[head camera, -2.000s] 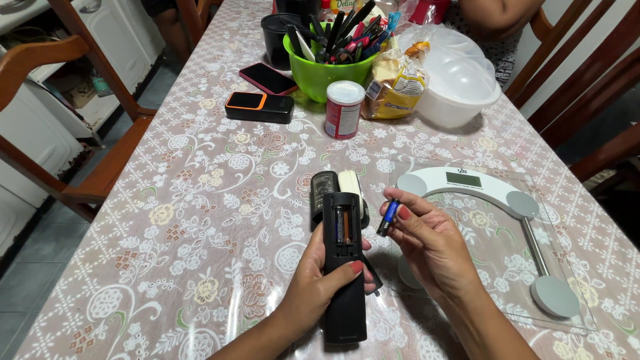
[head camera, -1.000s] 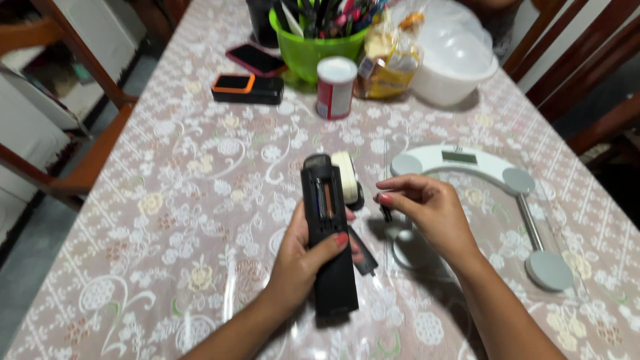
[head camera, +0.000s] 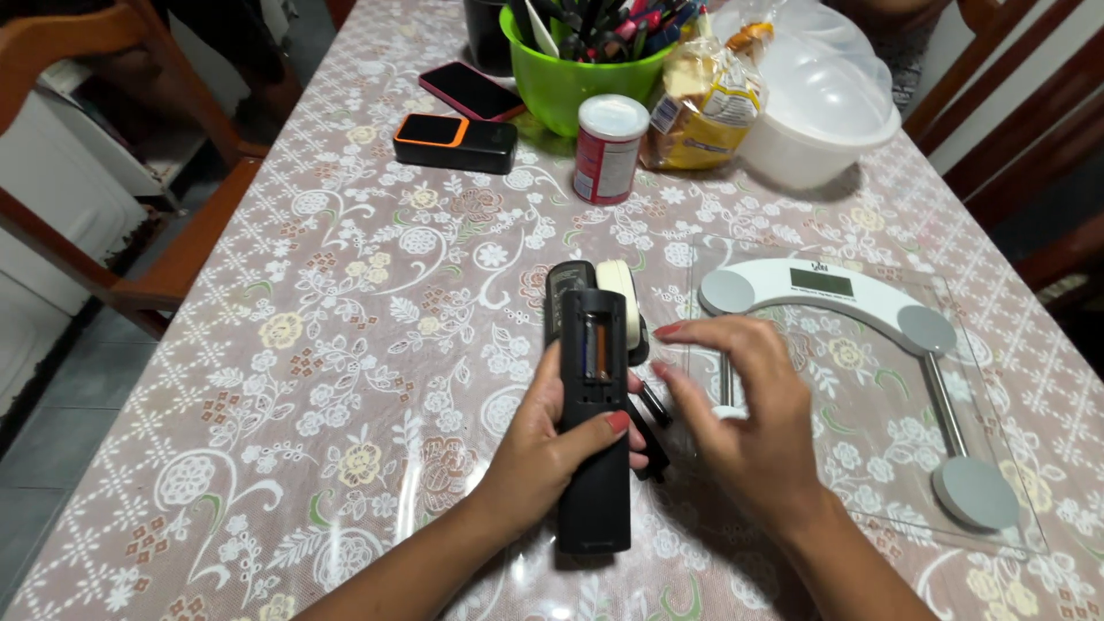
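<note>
My left hand grips a black remote control, back side up, its battery compartment uncovered. Inside the compartment lie batteries, one bluish and one copper-coloured. Beside the remote, my right hand is empty, thumb and index finger apart. A dark battery rests on the tablecloth between the hands. A thin black piece, perhaps the battery cover, lies partly hidden by the left fingers. Beyond the remote's top end are a black object and a cream-and-black one, partly covered by it.
A glass bathroom scale lies at the right. Farther back are a black device with an orange frame, a smartphone, a green bowl of pens, a red can, bagged bread and white plastic bowls. Wooden chairs flank the table.
Two seconds ago my right hand held a blue-and-black battery; now its fingers are empty, and a battery lies on the tablecloth near them. My left hand still holds the remote.
</note>
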